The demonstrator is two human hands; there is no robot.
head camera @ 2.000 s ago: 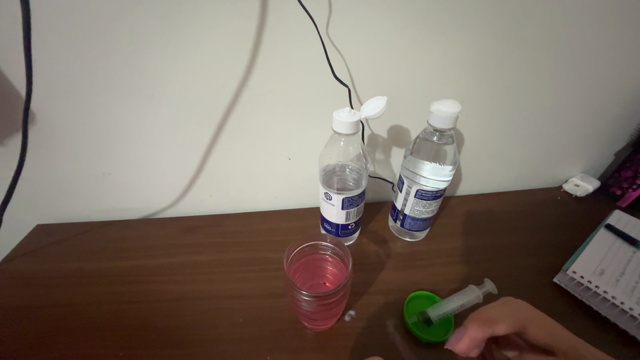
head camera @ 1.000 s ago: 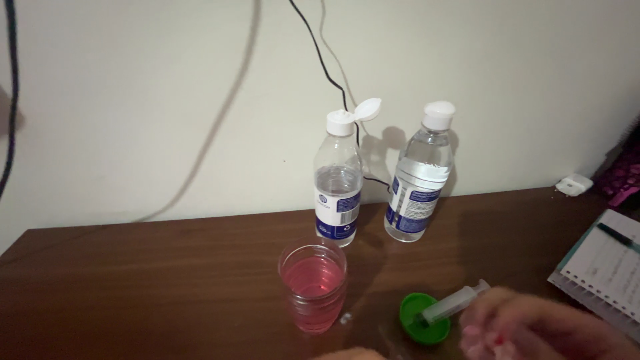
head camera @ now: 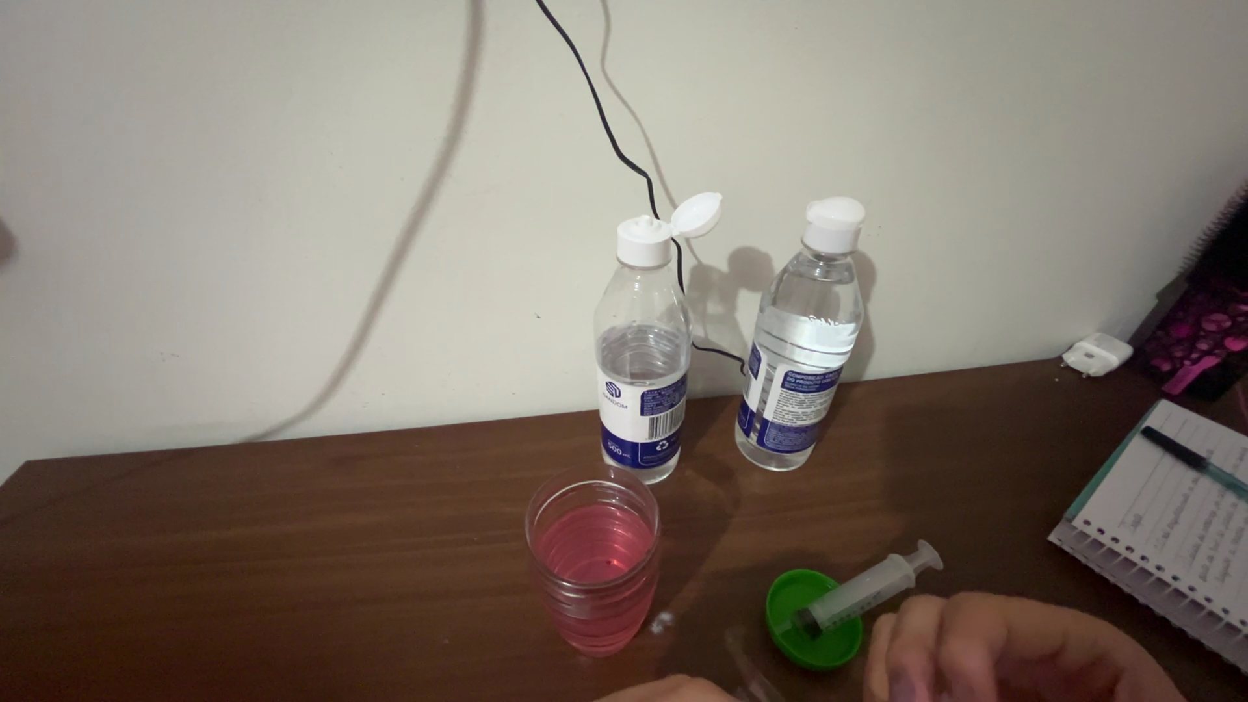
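Note:
My right hand [head camera: 1004, 648] is at the lower right with its fingers curled, just right of a small green bowl [head camera: 809, 658]; whether it holds anything is hidden. Across the bowl's rim lies a plastic syringe [head camera: 868, 590], its plunger end pointing up and right. Only the top of my left hand [head camera: 668, 690] shows at the bottom edge, beside a blurred clear object [head camera: 751, 668]. A clear glass of pink liquid [head camera: 595, 575] stands left of the bowl. Behind it are a partly filled plastic bottle [head camera: 643, 361] with its flip cap raised and a fuller bottle [head camera: 804, 351] with its cap closed.
On the right lie a spiral notebook [head camera: 1160, 526] with handwriting and a dark pen [head camera: 1194, 458]. A white plug adapter [head camera: 1097, 354] sits near the wall by a pink and black item [head camera: 1194, 336]. A black cable [head camera: 614, 136] runs down the wall behind the bottles.
My right hand has come further into view beside the green bowl, with its fingers curled. The glass, bottles, bowl and syringe have kept their places.

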